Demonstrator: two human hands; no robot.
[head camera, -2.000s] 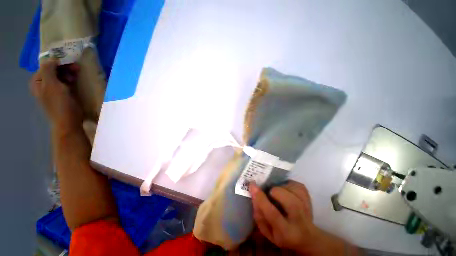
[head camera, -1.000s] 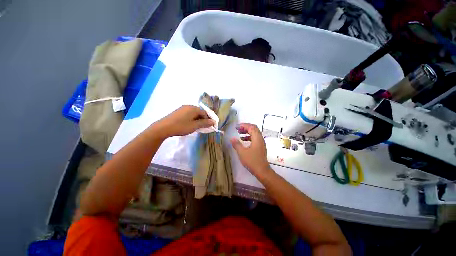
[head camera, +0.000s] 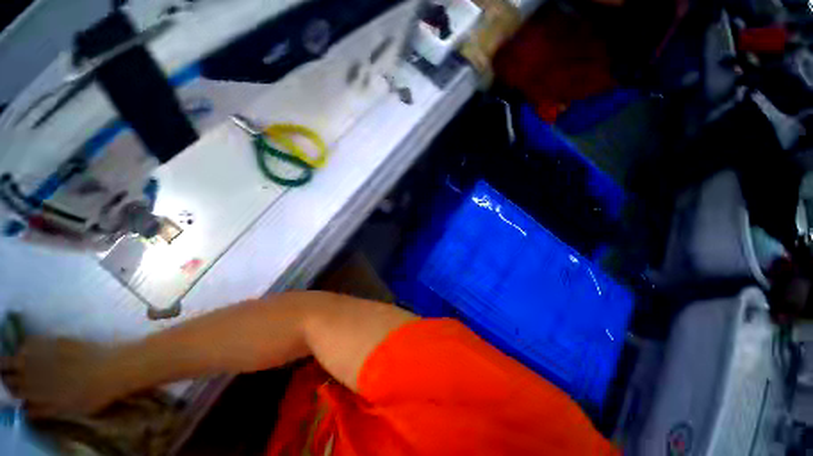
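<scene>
My right hand (head camera: 58, 374) is at the lower left edge of the head view, blurred. It lies at the top of a brownish fabric bundle (head camera: 120, 427), cut off by the lower left edge. Its fingers are too unclear to show a grip. My left hand is not in view. The white sewing machine's needle area (head camera: 156, 227) is lit above the throat plate (head camera: 192, 272). Scissors with one green and one yellow handle loop (head camera: 283, 169) lie beside the machine arm.
A blue crate (head camera: 526, 285) with white strips on top stands to the right of my orange sleeve. The table's front edge (head camera: 339, 223) runs diagonally between machine and crate. A small white tray (head camera: 446, 31) is at the table's far end. Grey-white equipment (head camera: 713, 374) stands at the right.
The view has swung right, towards the machine and crate. My left hand and most of the bundle have left the picture; my right hand now shows at the left edge.
</scene>
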